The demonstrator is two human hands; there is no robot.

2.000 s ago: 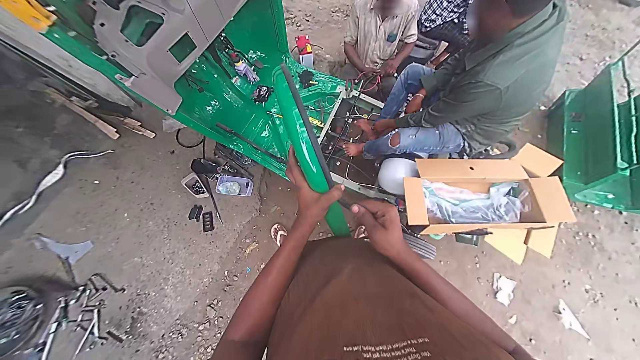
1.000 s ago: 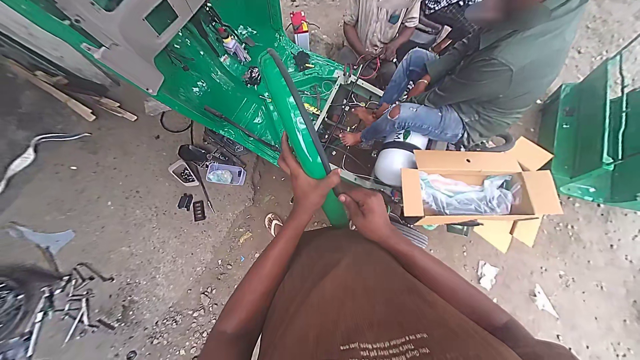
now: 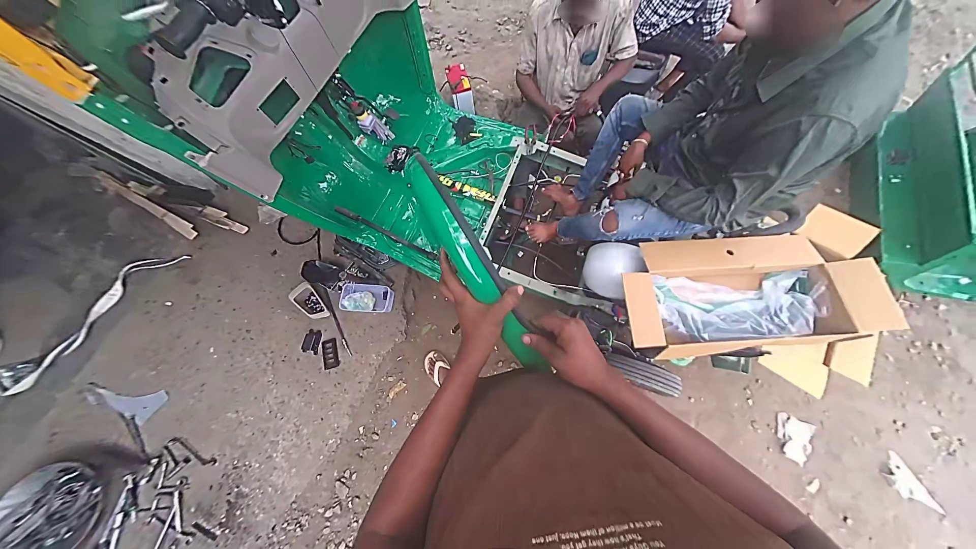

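Note:
A long, curved green panel (image 3: 465,255) with a black rubber edging strip (image 3: 460,215) is held upright and tilted before my body. My left hand (image 3: 480,313) grips its left side near the lower end, with the thumb over the front towards the strip. My right hand (image 3: 572,351) is at the lower right edge, its thumb and fingers on the strip. The panel's bottom end rests near my brown shirt. Behind its far end lies the green vehicle body (image 3: 358,168), with an open metal frame (image 3: 549,282) of wires beside it.
Several people sit around the frame; one in a dark green shirt (image 3: 801,122) has bare feet inside it. An open cardboard box (image 3: 732,351) with a plastic-wrapped item stands at right, above a tire (image 3: 644,374). Small parts trays (image 3: 366,299) lie on the ground at left, metal parts (image 3: 160,488) lower left.
The panel's far end has swung a little left relative to the vehicle body. Both hands have stayed on its lower part.

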